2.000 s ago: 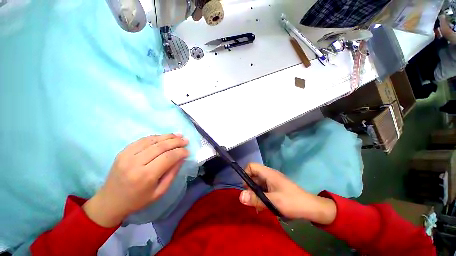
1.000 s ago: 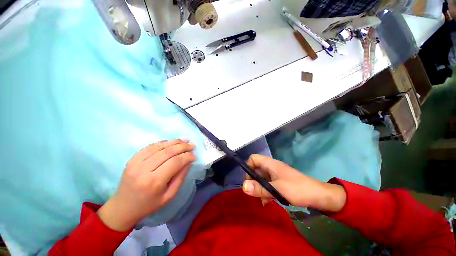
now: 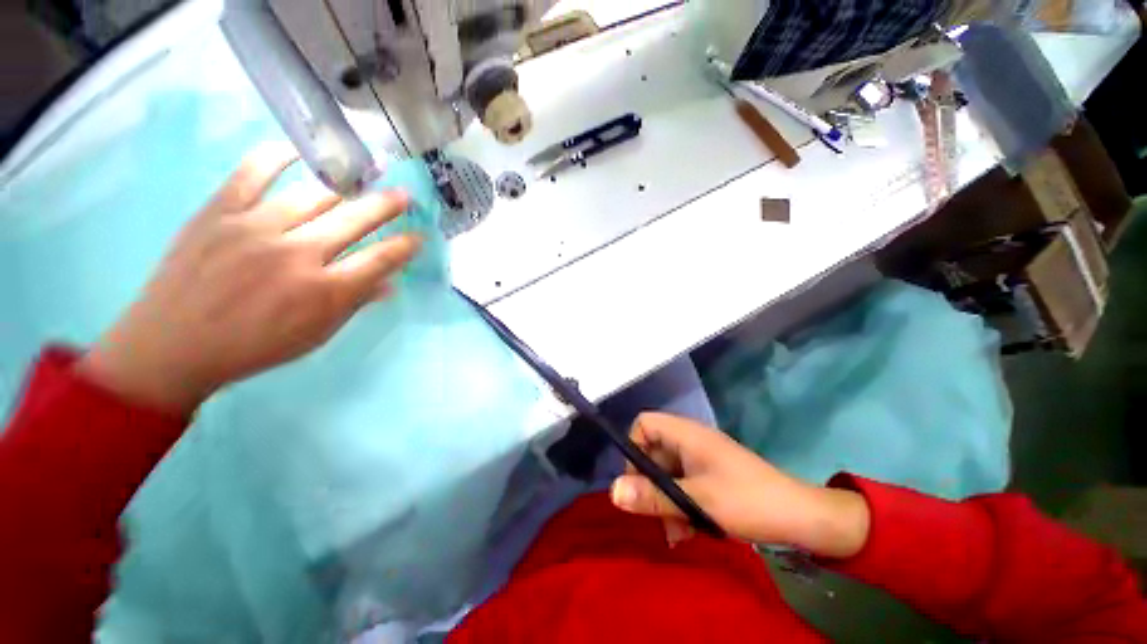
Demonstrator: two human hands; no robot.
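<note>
Sheer aqua fabric [image 3: 365, 390] covers the left of the white table and hangs over its front edge. My left hand [image 3: 271, 258] lies on the fabric near the needle area, palm down, fingers slightly spread. My right hand [image 3: 704, 484] grips the black shears [image 3: 554, 377] by the handle end in front of the table. The blades point up and left, with the tip at the fabric's right edge. The shears are seen edge-on. The sewing machine head [image 3: 390, 76] stands beyond my left fingers, with the presser foot [image 3: 448, 183] beside the fabric.
Black thread snips [image 3: 598, 141] lie on the table [image 3: 679, 252]. A brown-handled tool [image 3: 767, 133], white pen [image 3: 786, 108], small brown square [image 3: 775, 210] and dark checked cloth [image 3: 830, 38] are farther right. More aqua fabric [image 3: 881, 390] hangs below the front edge. Cardboard boxes [image 3: 1063, 283] stand at right.
My left hand has moved from the fabric near the front edge up and left to the machine area. My right hand still holds the shears in much the same pose. The view has shifted slightly.
</note>
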